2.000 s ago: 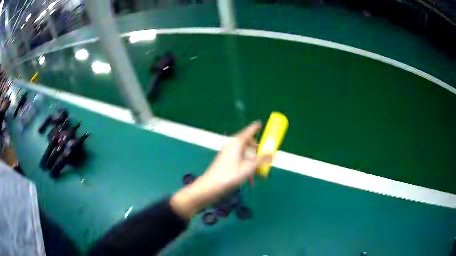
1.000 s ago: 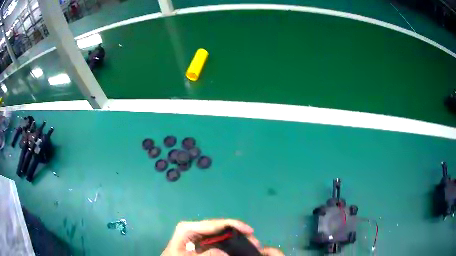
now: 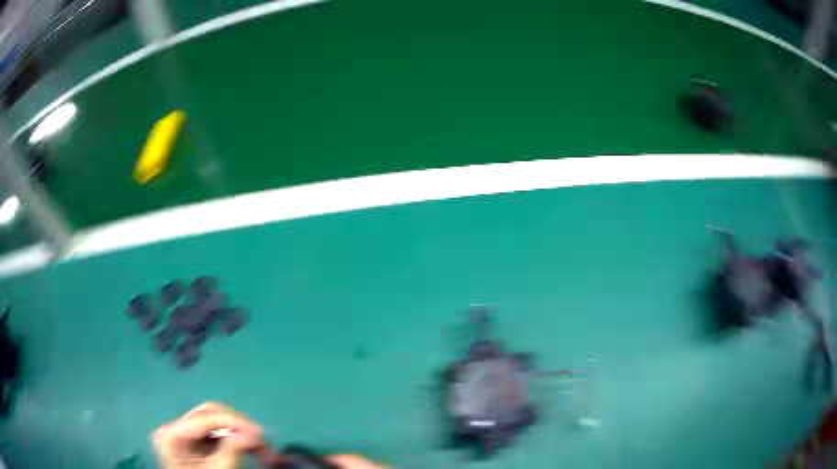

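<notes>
The picture is blurred. My left hand (image 3: 206, 438), at the bottom edge left of centre, pinches a small white piece (image 3: 220, 433), apparently the connector of a lead. A black handle tube (image 3: 305, 457) lies between my hands, mostly cut off by the bottom edge. My right hand (image 3: 356, 462) shows only as a sliver of skin against the tube's right side; its fingers are out of the picture. A black housing (image 3: 489, 394) stands on the green bench to the right of my hands, with a thin prong pointing away and a thin lead at its right.
Several round black caps (image 3: 195, 316) lie on the bench at left. More black units (image 3: 757, 284) lie at right, near dark pliers (image 3: 817, 362). Beyond the white rail (image 3: 367, 194), the green belt carries a yellow cylinder (image 3: 160, 147) and a black unit (image 3: 708, 105).
The view has swung right, so caps and housing appear further left. The yellow cylinder, in hand two seconds ago, lies on the belt. My hands remain low with the black tube.
</notes>
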